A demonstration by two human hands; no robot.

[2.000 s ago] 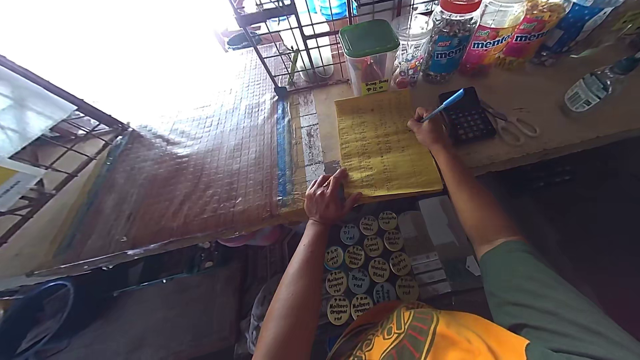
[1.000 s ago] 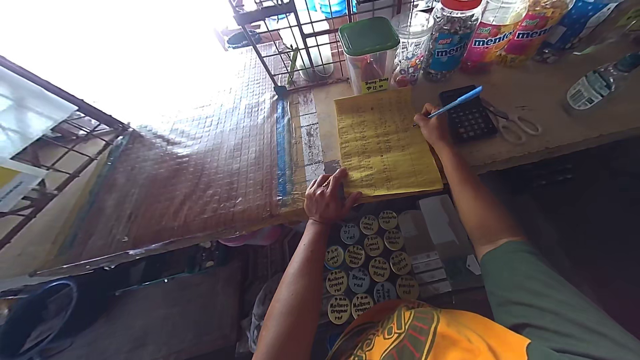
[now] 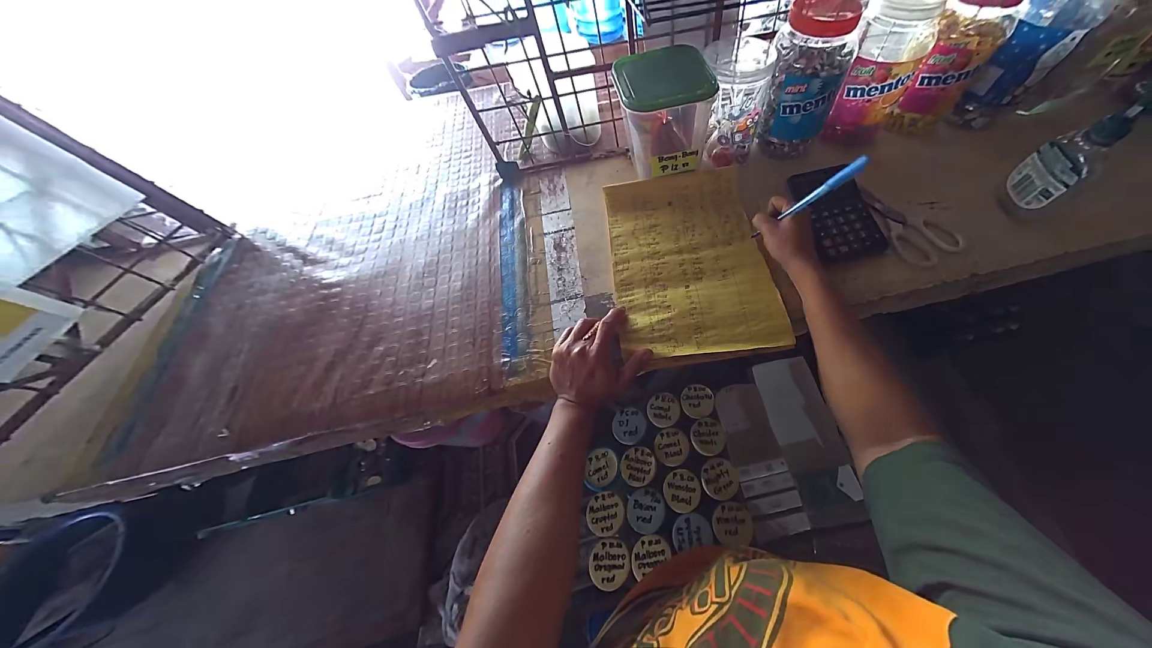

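Observation:
A sheet of yellow paper (image 3: 693, 270) covered in handwriting lies on the wooden counter. My right hand (image 3: 787, 236) grips a blue pen (image 3: 828, 185), its tip at the paper's right edge. Fingers spread, my left hand (image 3: 592, 360) rests at the sheet's lower left corner and the counter edge, holding nothing else that shows. Just right of my right hand lies a black calculator (image 3: 844, 225), partly under the pen, and beside it a pair of scissors (image 3: 918, 243) with pale handles.
Behind the paper stand a green-lidded plastic container (image 3: 666, 117) and several candy jars (image 3: 805, 90). A clear pump bottle (image 3: 1048, 171) is at the right. A wire grille (image 3: 567, 81) rises at the back. Below the counter edge are several round labelled lids (image 3: 670, 445).
The pen and my right hand have shifted slightly; the pen tilts further right than two seconds ago. My left hand stays at the paper's lower left corner.

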